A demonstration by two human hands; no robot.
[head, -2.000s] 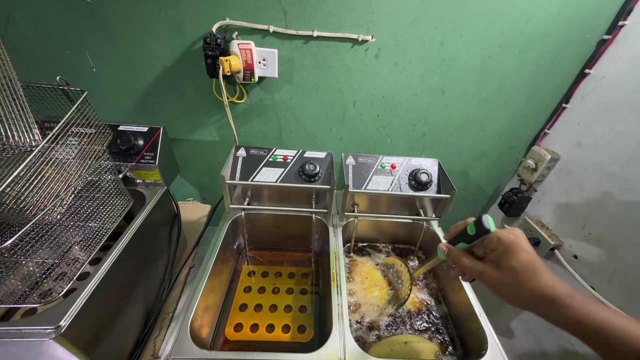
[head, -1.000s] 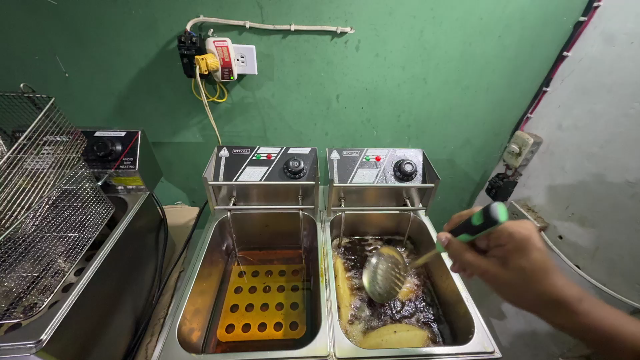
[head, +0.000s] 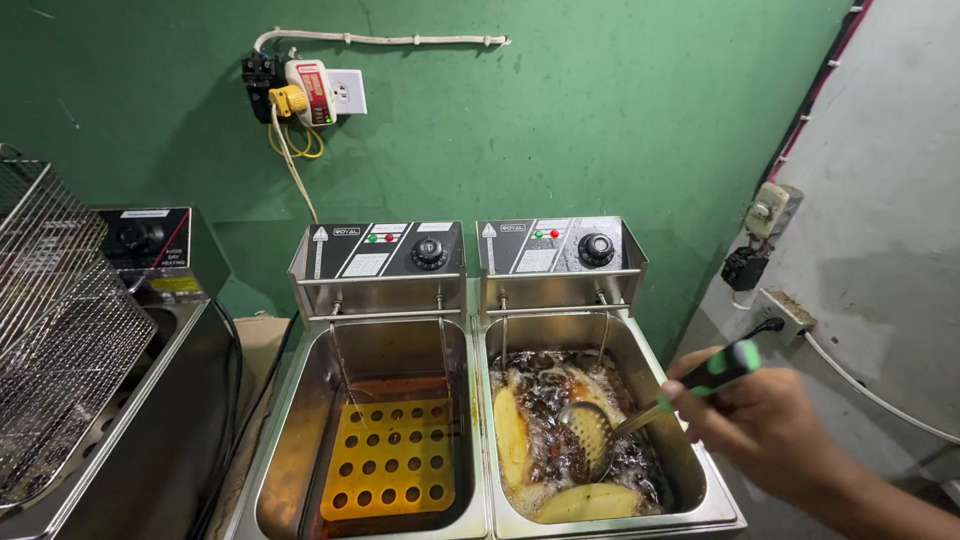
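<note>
My right hand (head: 750, 420) is closed around the black and green handle of a slotted metal skimmer (head: 589, 441), over the right rim of the right-hand fryer tank (head: 686, 457). The skimmer's perforated bowl is tilted in the bubbling dark oil. Around it float several yellow battered pieces: a long one (head: 511, 437) along the left wall, another (head: 589, 502) at the front, and one partly under foam behind the bowl. My left hand is out of view.
The left fryer tank (head: 296, 420) holds still oil over a perforated plate (head: 390, 457). Control boxes with knobs stand behind both tanks. Wire baskets (head: 67, 330) rest over another fryer at the left. Plugs (head: 289, 99) and a cable are on the green wall; a socket box (head: 786, 311) is at the right.
The skimmer bowl was against the pieces in the oil, then appeared higher with its round face showing, and now sits tilted in the oil. My right hand keeps its hold on the handle.
</note>
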